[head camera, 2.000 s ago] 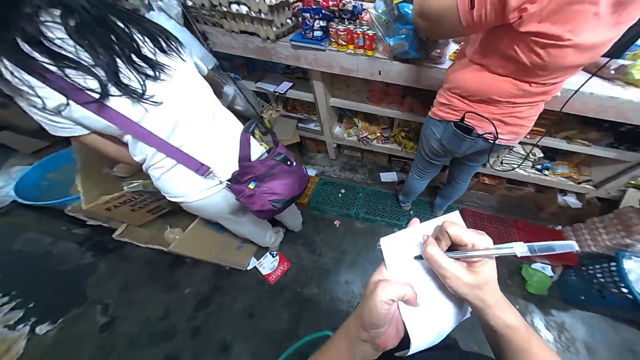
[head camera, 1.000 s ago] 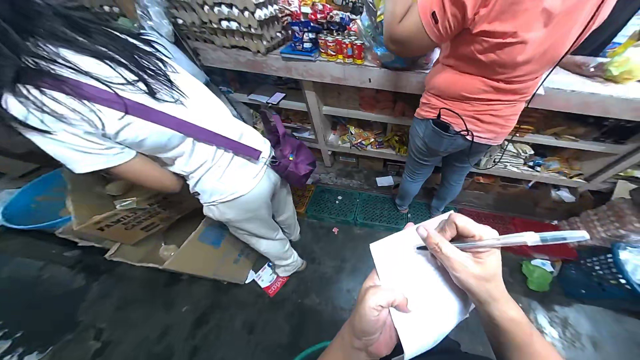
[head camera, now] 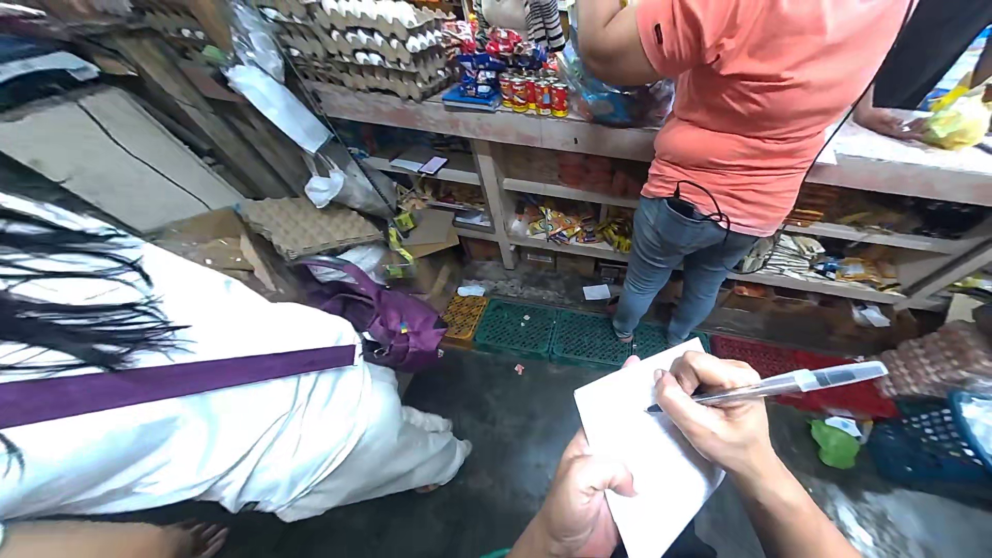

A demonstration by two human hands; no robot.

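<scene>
My left hand [head camera: 585, 496] holds a small pad of white paper [head camera: 647, 457] from below, its thumb lying across the left edge. Gripped in my right hand [head camera: 717, 411] is a clear ballpoint pen [head camera: 783, 384], a cap on its back end. The pen's tip is at the upper part of the paper, and that hand rests over the pad's right side. No writing can be made out on the sheet. The fingers of my left hand are mostly hidden behind the pad.
A person in white with a purple bag [head camera: 403, 325] bends close at left. Another person in a coral shirt [head camera: 744, 101] stands at a wooden counter [head camera: 604, 139] bearing egg trays [head camera: 372, 46] and small cans [head camera: 535, 93]. Plastic floor mats [head camera: 515, 325] and a blue basket [head camera: 914, 449] lie low.
The person in white has come nearer at the left and now hides the cardboard box and blue basin seen earlier. Both my hands keep hold of the pad and pen.
</scene>
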